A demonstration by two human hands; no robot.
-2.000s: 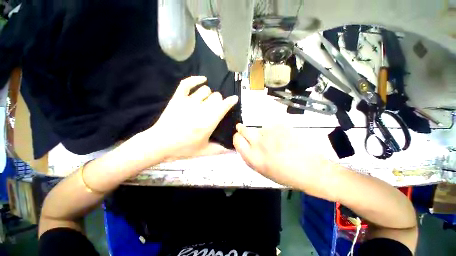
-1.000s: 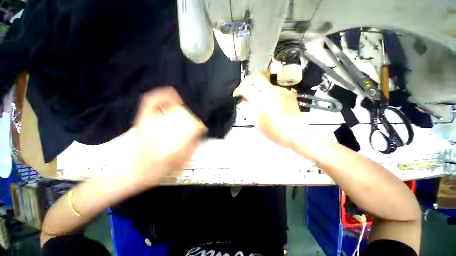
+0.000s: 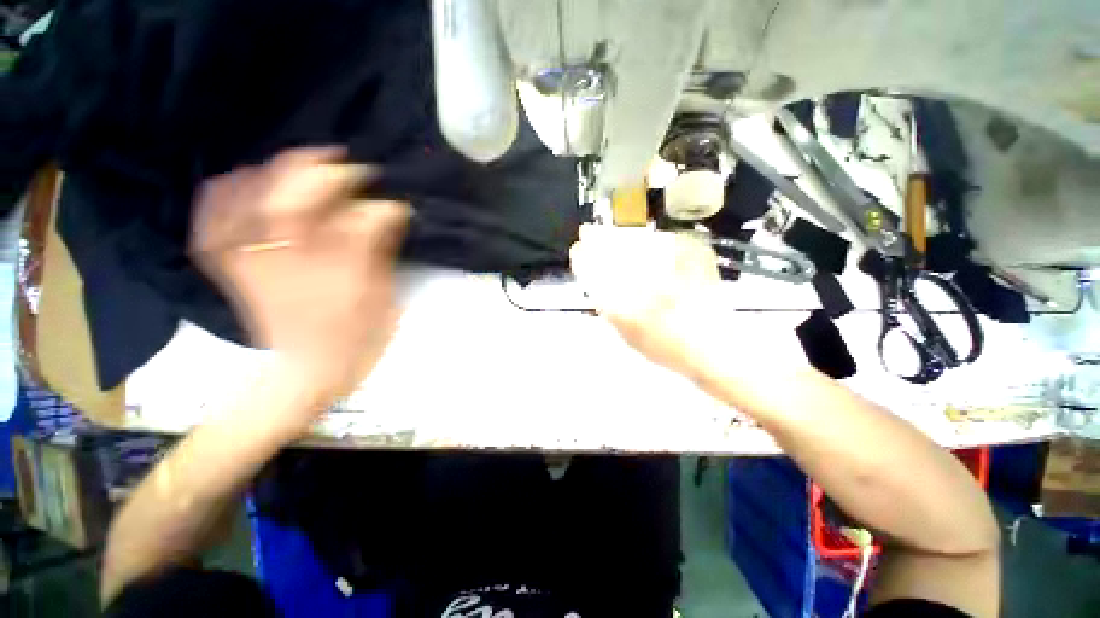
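The black garment [image 3: 483, 199] lies across the left and centre of the table, its edge reaching the presser foot and needle [image 3: 587, 193] under the pale sewing machine head [image 3: 651, 73]. My left hand [image 3: 302, 248] is blurred over the garment's front part; whether it holds cloth cannot be told. My right hand [image 3: 639, 272] is just in front of the presser foot, fingertips at the garment's right edge; its grip is washed out and unclear. A tan block [image 3: 630, 205] sits right of the foot.
Right of my right hand lie silver snips [image 3: 772, 260], black-handled shears [image 3: 893, 242], a wooden-handled tool [image 3: 917, 215] and black fabric pieces [image 3: 825, 345]. A red basket [image 3: 832, 531] is below the table's front edge [image 3: 543, 444], at the right.
My left hand has moved from beside the needle to the left over the garment. The garment's front edge has shifted back. My right hand has moved up towards the foot, then slightly back down.
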